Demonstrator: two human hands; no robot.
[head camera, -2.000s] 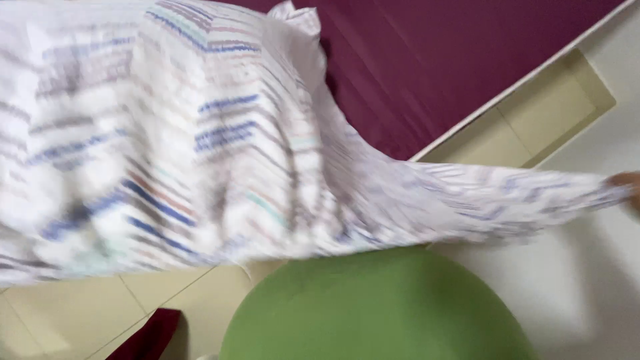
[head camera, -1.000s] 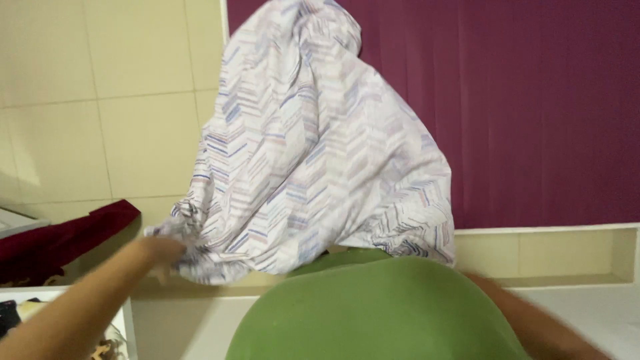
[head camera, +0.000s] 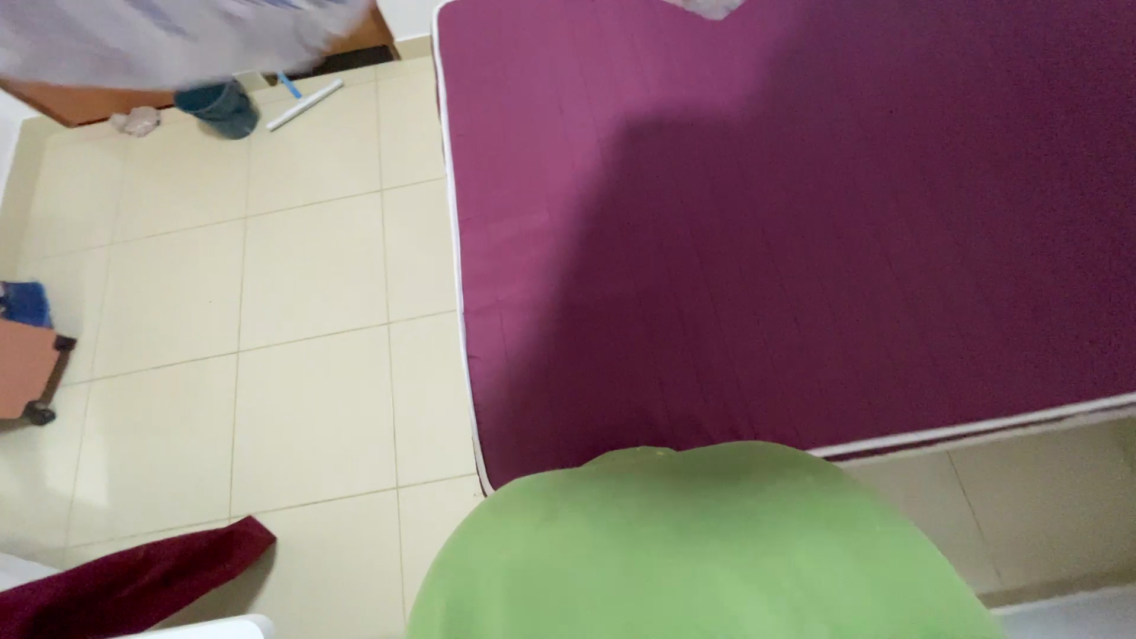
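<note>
Neither my left hand nor my right hand shows in the head view. A blurred pale cloth with a bluish pattern (head camera: pixel 177 35) spans the upper left corner, above the floor; what holds it is outside the frame. A maroon mattress with white piping (head camera: pixel 799 266) fills the right side, with a broad shadow across it. A small piece of whitish cloth (head camera: pixel 710 7) shows at the top edge, over the mattress. My green shirt (head camera: pixel 701 550) covers the bottom middle, in front of the mattress edge.
On the tiled floor (head camera: pixel 311 275) at the upper left are a dark bucket (head camera: pixel 222 108) and a squeegee (head camera: pixel 304 105), near wooden furniture (head camera: pixel 115 99). An orange-brown wheeled item (head camera: pixel 27 368) stands at the left edge. Dark red fabric (head camera: pixel 151 577) lies at the lower left.
The patterned cloth has left the place in front of my body and now shows at the upper left. Both arms have gone out of view. More of the mattress is visible; the view has shifted.
</note>
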